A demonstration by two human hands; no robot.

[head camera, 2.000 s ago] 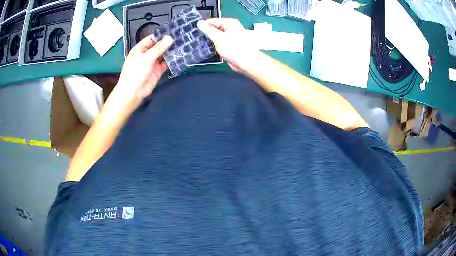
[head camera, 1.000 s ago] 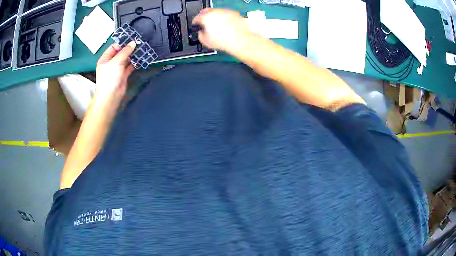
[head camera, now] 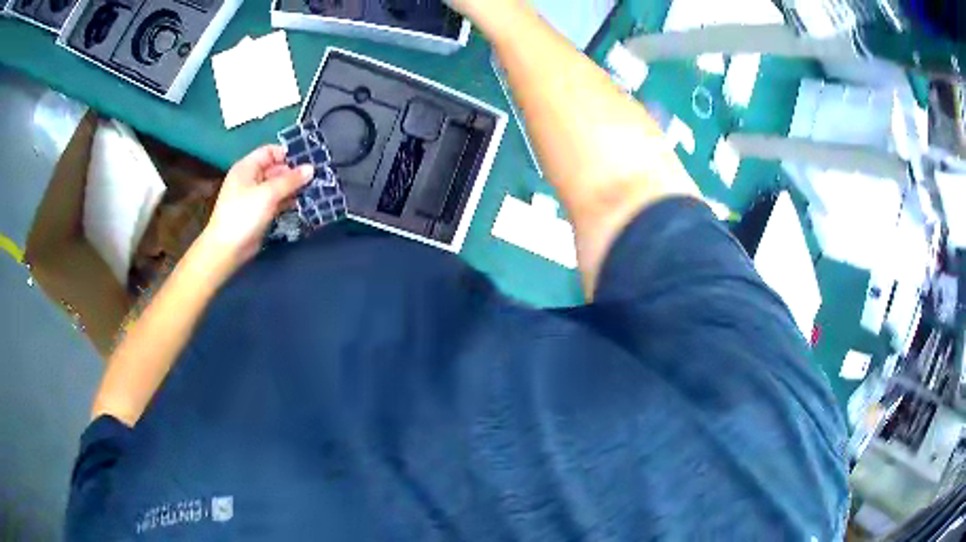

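My left hand holds a small sheet of dark squares in a pale grid, by its left edge. The sheet overlaps the lower left side of a white gift box base with a black moulded tray. In the tray lie a black power adapter and a black cable bundle; the round recess shows at its left. My right forearm reaches up past the box to the top edge of the picture. My right hand is cut off there, so its fingers cannot be seen.
More boxes with black trays stand at the upper left and top centre. A white card lies beside the box. White label paper lies right of it. An open carton stands at the bench edge. Blurred white and clear pieces lie at the right.
The view has turned, so the box now looks tilted. My right hand has left the box's right side and reached out past the top edge. My left hand still holds the sheet.
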